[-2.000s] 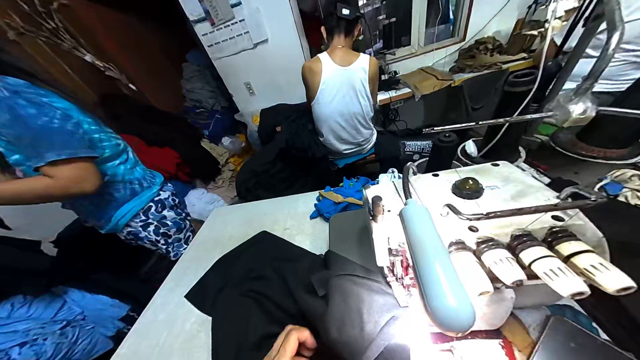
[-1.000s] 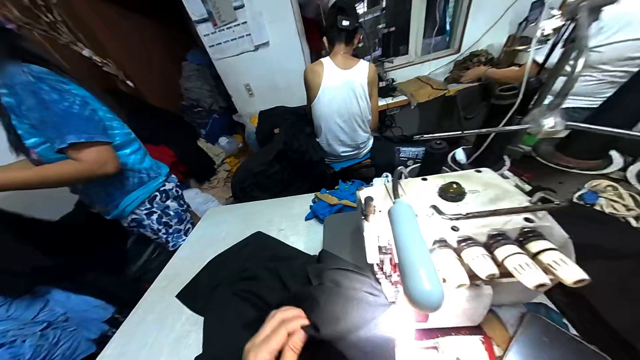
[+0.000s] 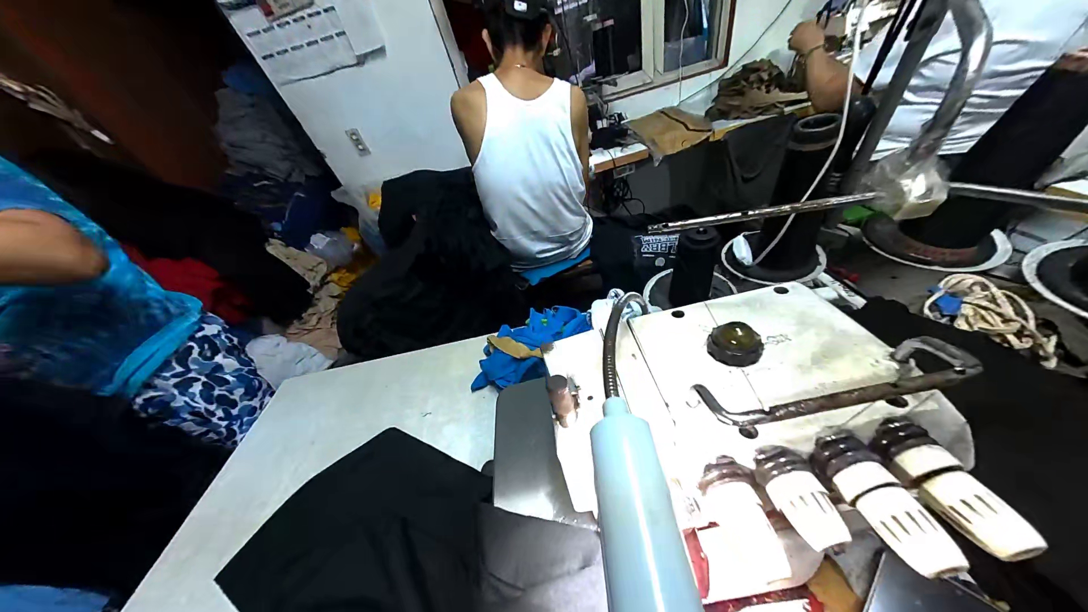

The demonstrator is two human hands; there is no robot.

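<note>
Neither of my hands shows in the head view now. Black fabric (image 3: 374,527) lies on the white table (image 3: 340,408), its right part running up to the overlock sewing machine (image 3: 790,340). A light blue lamp (image 3: 642,510) on a flexible neck stands in front of the machine and hides part of it. Several tension knobs (image 3: 892,501) stick out along the machine's front. The cloth beside the lamp looks grey in bright light. Blue cloth scraps (image 3: 514,357) with a tan piece lie behind the machine's left end.
A person in a white tank top (image 3: 531,161) sits beyond the table, back turned. Another person in a blue shirt (image 3: 93,289) is at the left, and a third person's arm (image 3: 824,72) shows at the upper right. Thread cones (image 3: 697,268) and a metal rod (image 3: 765,212) stand behind the machine.
A hand of mine on the black fabric, seen in both earlier frames, is out of view now. The person in blue is farther toward the left edge.
</note>
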